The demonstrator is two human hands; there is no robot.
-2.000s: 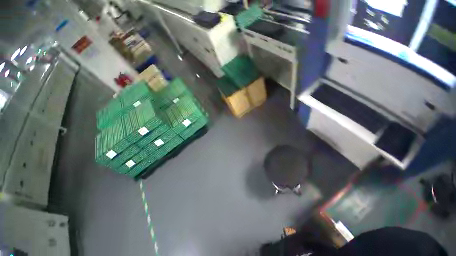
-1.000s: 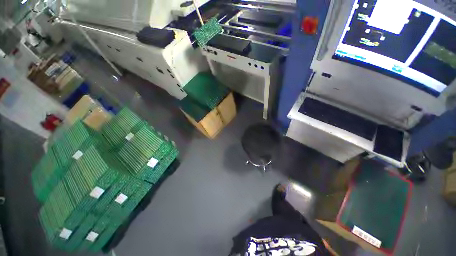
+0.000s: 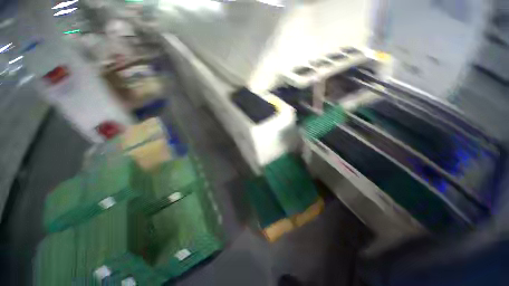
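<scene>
Neither of my hands shows in the head view. The picture is blurred. The conveyor [image 3: 368,192] runs from the centre to the lower right, with metal rails, a green-topped surface and blue-violet light at its right end. A bright green PCB panel [image 3: 325,122] lies across its near left end. A wooden box [image 3: 294,220] with a green mat [image 3: 290,184] on top stands on the floor left of the conveyor.
Stacked green panels [image 3: 103,240] with white labels fill the lower left. Brown boxes [image 3: 146,145] stand behind them. A white machine [image 3: 273,137] with a black piece [image 3: 253,104] on top stands at the centre. Grey floor [image 3: 240,254] shows between the stacks and box.
The view has moved closer to the conveyor and wooden box. The monitor, keyboard shelf, stool and the dark-clothed body part with white print have left the picture.
</scene>
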